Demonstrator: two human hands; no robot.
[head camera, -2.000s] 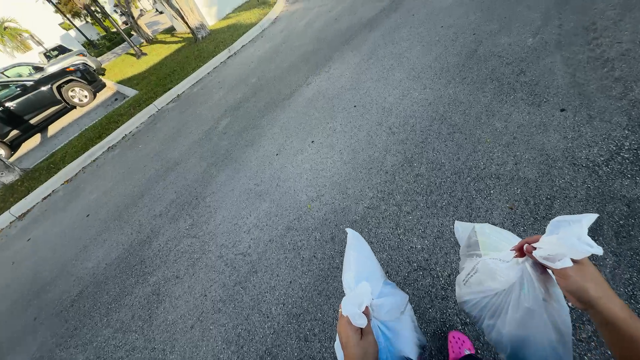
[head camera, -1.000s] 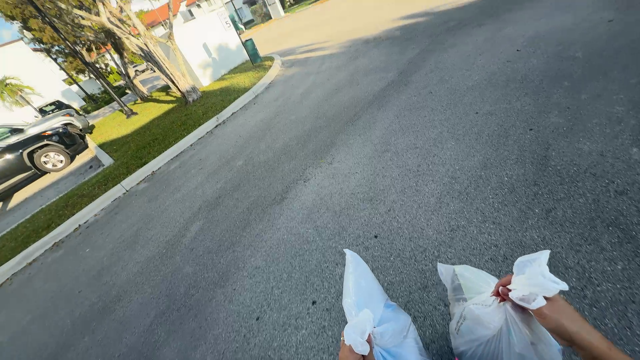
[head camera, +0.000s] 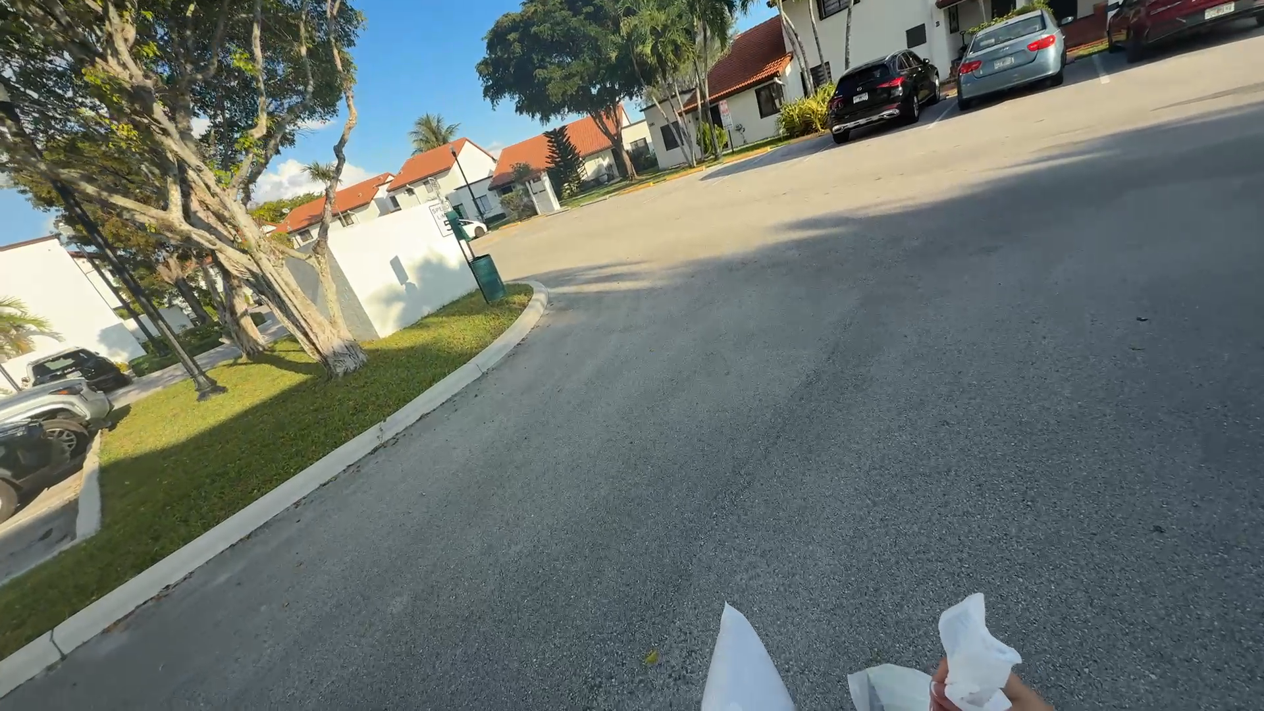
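At the bottom edge of the head view, my right hand (head camera: 1017, 694) grips the gathered neck of a white plastic bag (head camera: 889, 688). The bag's bunched top (head camera: 973, 647) sticks up above my fingers. To the left rises the pointed corner of another white plastic bag (head camera: 743, 664); the rest of it lies below the frame. My left hand is out of view. Grey asphalt is behind both bags.
A pale concrete curb (head camera: 395, 420) bounds the grass (head camera: 286, 425) on the left, with a tree (head camera: 286, 286), a lamp post (head camera: 128, 281) and a green bin (head camera: 488, 278). Parked beyond the asphalt (head camera: 691, 444) are a black car (head camera: 884, 94) and a light blue car (head camera: 1012, 57).
The view has tilted up, bringing in buildings and more parked cars. Both bags sit lower in the frame, and my left hand, seen earlier on the left bag's knotted top, has left the view.
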